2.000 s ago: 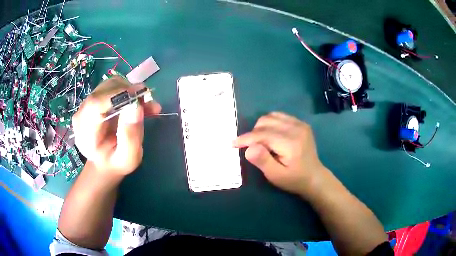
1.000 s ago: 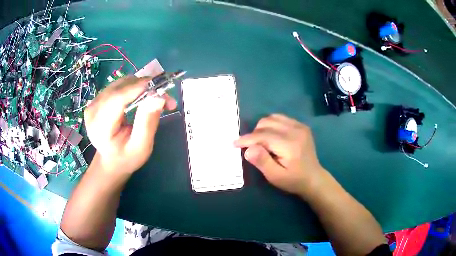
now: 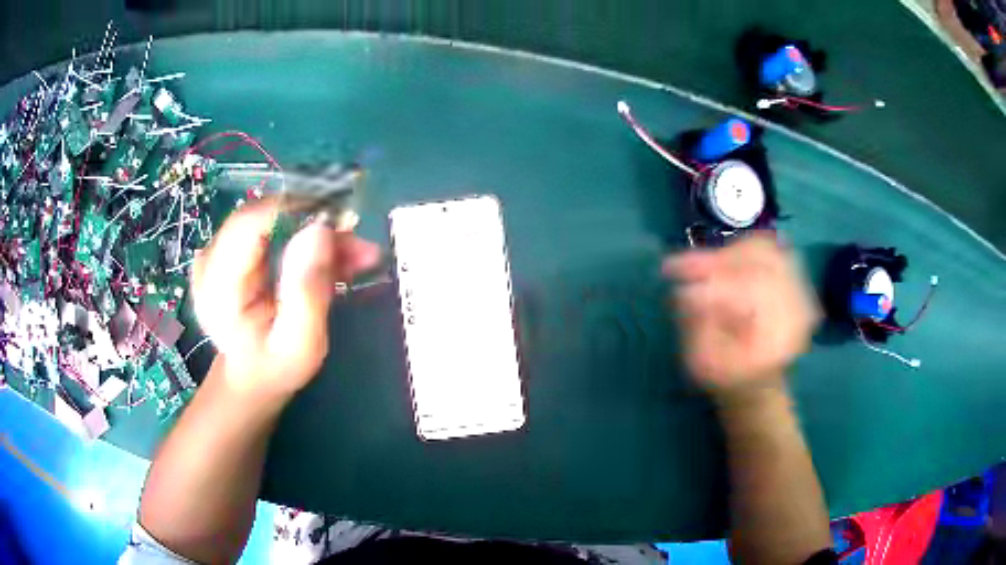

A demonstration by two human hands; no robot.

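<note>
My left hand [image 3: 265, 298] holds a small circuit board [image 3: 325, 188] between thumb and fingers, left of the phone; the board is blurred, and a thin pale lead sticks out below it. A smartphone [image 3: 458, 320] with a glaring white screen lies upright on the green surface between my hands. My right hand [image 3: 745, 315] is blurred, at the lower edge of a black speaker housing [image 3: 761, 221] with a round white speaker [image 3: 734, 193] and a blue battery [image 3: 723, 139]. Whether its fingers touch the housing cannot be told.
A tangled board heap [image 3: 88, 243] covers the left side of the green work surface [image 3: 596, 464]. Another speaker unit [image 3: 871, 292] lies at the right. A further unit [image 3: 785, 72] sits on the conveyor belt [image 3: 662, 33] behind the pale curved edge. A red stool [image 3: 899, 530] shows lower right.
My right hand has left the phone's edge and moved right to the nearest large speaker unit. My left hand still holds the board near the phone. The unit on the belt has shifted left in view.
</note>
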